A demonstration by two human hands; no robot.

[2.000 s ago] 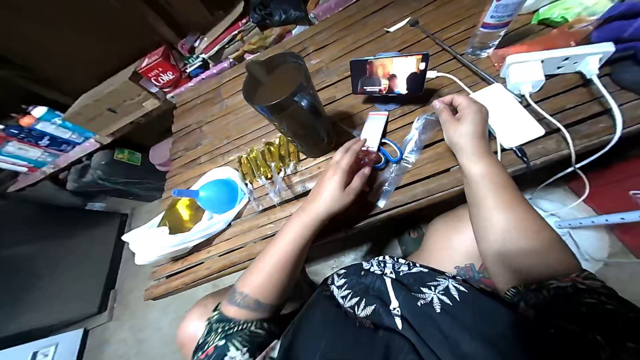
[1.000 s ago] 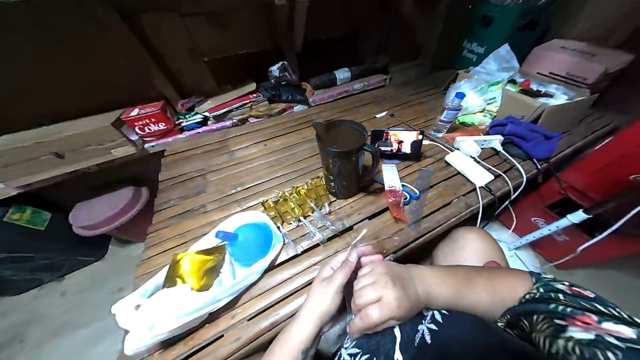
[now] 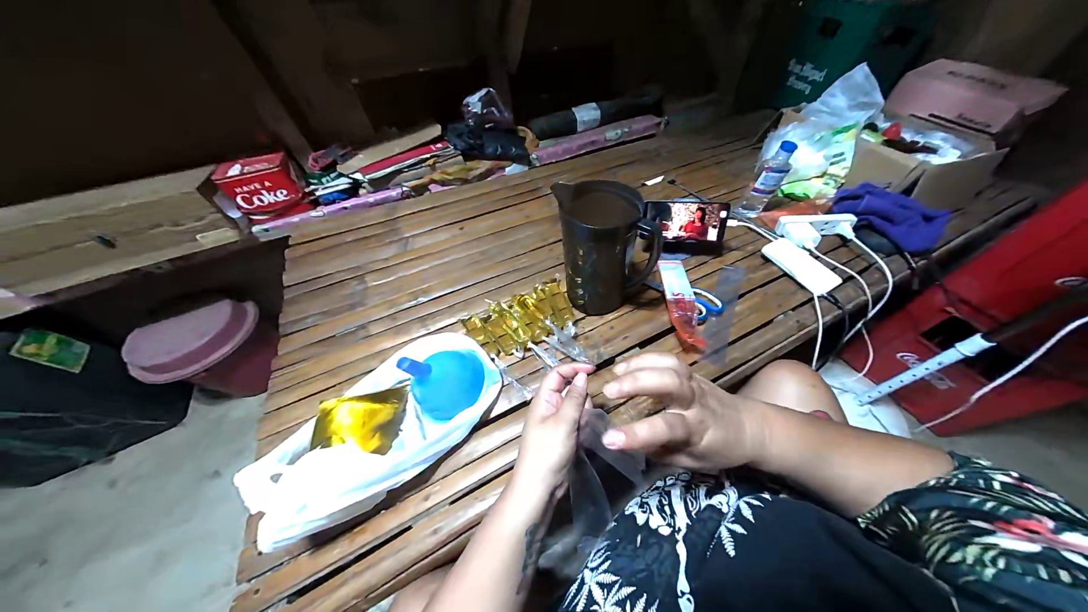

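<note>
Clear plastic film (image 3: 599, 476) hangs over my lap from my left hand (image 3: 557, 416), whose thumb and forefinger pinch it at the top. My right hand (image 3: 671, 408) is just to its right, fingers apart and curved, holding nothing that I can see. Beyond my hands, gold-wrapped packets (image 3: 518, 321) with clear ends lie in a row on the slatted bamboo table (image 3: 408, 263). A dark plastic pitcher (image 3: 599, 246) of brown liquid stands behind them. A blue funnel (image 3: 446, 384) and a gold foil piece (image 3: 361, 421) rest on a white plastic bag (image 3: 340, 493).
Blue-handled scissors (image 3: 707, 304) lie partly under a red and white packet (image 3: 680, 306), beside a clear strip (image 3: 724, 314). A phone (image 3: 688, 223) stands behind the pitcher. At right are a power strip (image 3: 816, 226) with white cables, a water bottle (image 3: 772, 177) and a purple cloth (image 3: 892, 217).
Two seconds ago my right hand held a clear strip above the table; one second ago both hands were together over my lap. Now they are apart, the right one opened. The view has shifted.
</note>
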